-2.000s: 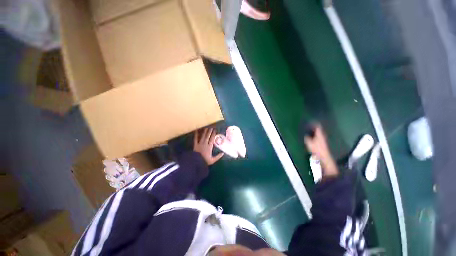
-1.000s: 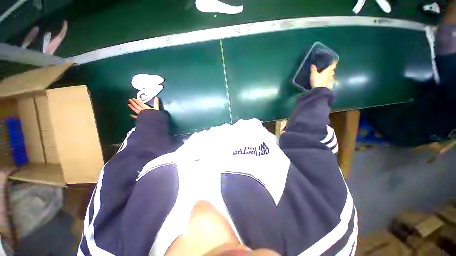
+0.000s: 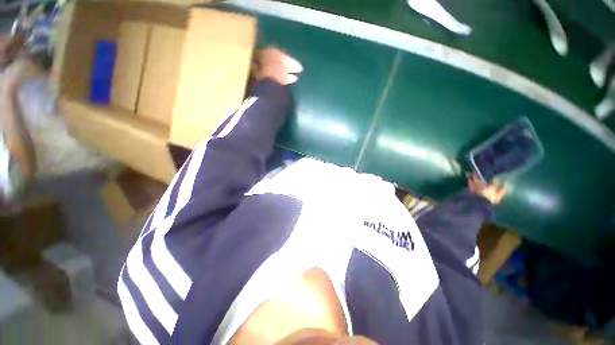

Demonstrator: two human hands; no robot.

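Observation:
My left hand (image 3: 272, 65) is on the green ledge by the carton's right flap. A small white shell piece (image 3: 292, 69) shows at its right side, against the fingers. The blur hides whether the fingers grip it. My right hand (image 3: 488, 189) is at the near left edge of a clear plastic parts tub (image 3: 507, 149) with dark contents. Its fingertips meet the tub's edge, and I cannot tell whether they grip it or hold a small part.
An open cardboard carton (image 3: 212, 77) with a blue piece (image 3: 103, 71) inside stands at the left. A pale metal rail (image 3: 465, 65) divides the ledge (image 3: 431, 121) from the belt. White shells (image 3: 440, 15) lie on the belt. Another person's arm (image 3: 20, 128) shows at the far left.
The view has turned, so the carton appears higher. My right hand has moved from over the tub's contents to its near edge. The left hand now covers more of the white pieces.

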